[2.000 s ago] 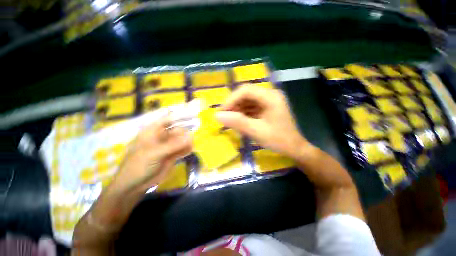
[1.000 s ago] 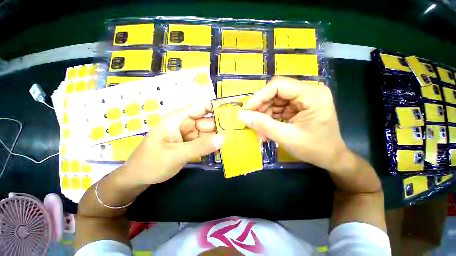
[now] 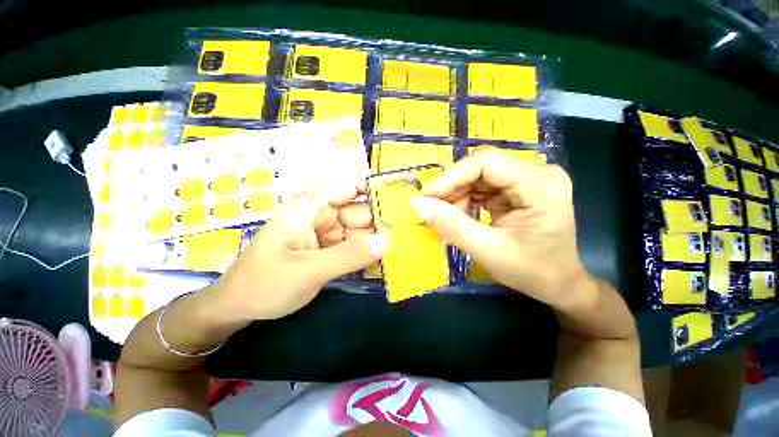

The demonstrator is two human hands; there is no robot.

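A flat yellow phone-sized part (image 3: 416,256) is held upright in front of me, slightly tilted. My left hand (image 3: 299,243) grips its left edge between thumb and fingers. My right hand (image 3: 504,224) has thumb and fingertips at its upper right, on the camera area, where a faint square outline shows. Whether a separate sticker is pinched there is hidden by the fingers. A white sticker sheet (image 3: 295,155) with several yellow squares lies behind my left hand. A clear blister tray (image 3: 367,96) of yellow parts lies beneath, some with dark camera cutouts, others with faint outlines.
More sticker sheets (image 3: 105,256) lie stacked at left. A white cable (image 3: 58,147) and pink fan (image 3: 27,375) are at far left. Another dark tray of yellow parts (image 3: 683,247) is at right. The green-black bench (image 3: 589,179) runs beneath.
Over two seconds the blurred view has steadied and the held part has come upright. Since one second ago the grip is nearly unchanged, with the right fingertips moved slightly over the camera area.
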